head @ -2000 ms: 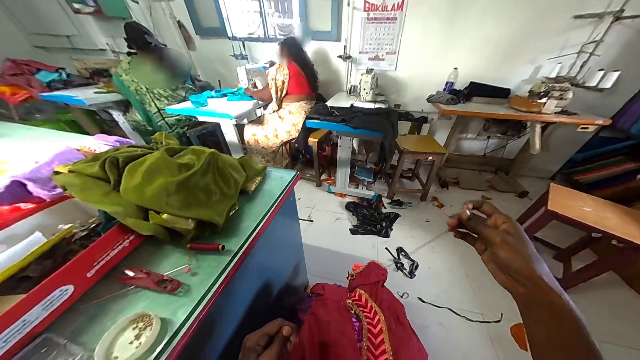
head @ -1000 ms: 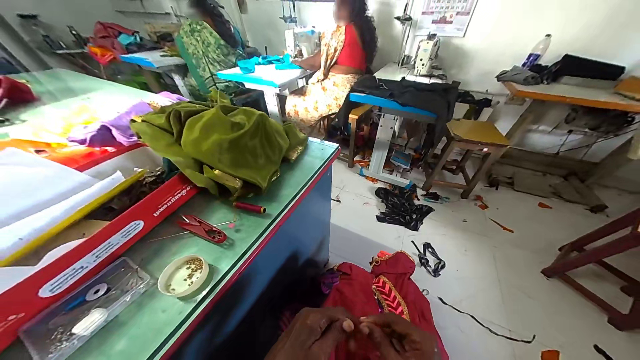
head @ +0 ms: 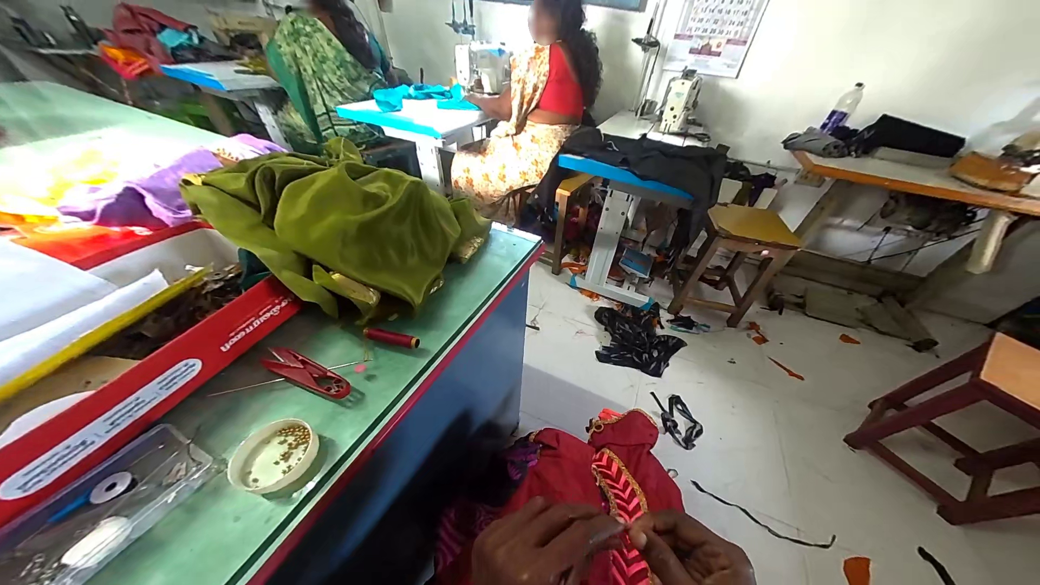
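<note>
A red garment piece [head: 561, 471] with a pink and gold chevron trim [head: 619, 487] lies at the bottom centre. My left hand [head: 540, 540] and my right hand [head: 691, 548] meet over the trim, thumbs and fingertips pinched together; anything as fine as a needle or thread between them is too small to see. On the glass-topped counter [head: 455, 305] to the left lie red thread snips [head: 309, 374], a spool of dark red thread [head: 392, 338] and a round dish of gold beads [head: 274, 457]. Heaped green fabric [head: 349, 219] sits behind them.
A red cardboard box [head: 162, 390] and a clear plastic case [head: 106, 504] stand on the counter's near left. Two people [head: 536, 106] sit at sewing tables farther back. Wooden stools [head: 967, 431] stand to the right. Black fabric scraps [head: 638, 337] lie on the floor.
My right hand, raised out to the right two seconds ago, has come down beside my left hand over the red garment. Between one second ago and now both hands stay together there.
</note>
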